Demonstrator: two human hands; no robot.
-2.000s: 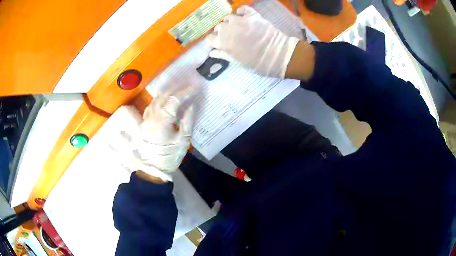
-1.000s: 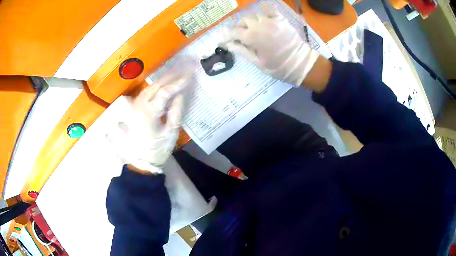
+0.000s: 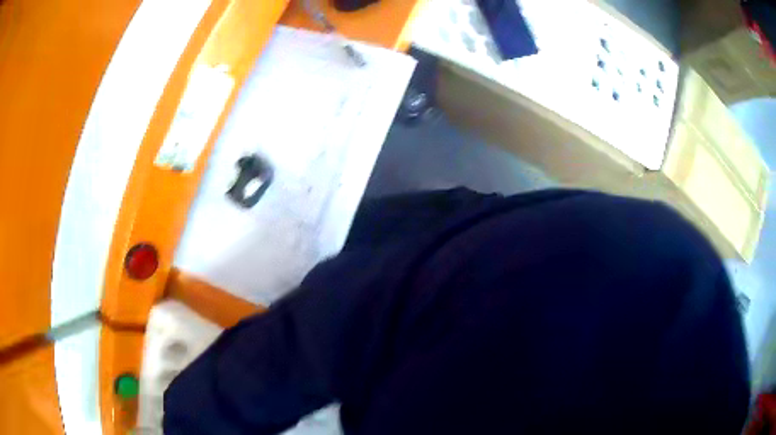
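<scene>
Neither of my hands is in the picture; a dark sleeve crosses the lower left and its hand is hidden or cut off. A black part with a pale centre (image 3: 249,181) lies alone on a white record sheet (image 3: 298,110) on the orange ledge. A white foam tray (image 3: 170,340) with pale pockets shows at the lower left, partly covered by the sleeve. A red push button (image 3: 141,261) and a green push button (image 3: 126,386) sit on the orange front rail.
Another foam tray (image 3: 570,93) with several dark pockets lies on a carton (image 3: 544,140) at the upper right. A flat dark rectangle (image 3: 509,30) lies on that tray. A thin pen-like object (image 3: 353,55) is at the sheet's top. Another carton (image 3: 719,161) stands at the far right.
The view has swung to the right and turned. Both gloved hands have left the picture. The black part still lies on the sheet.
</scene>
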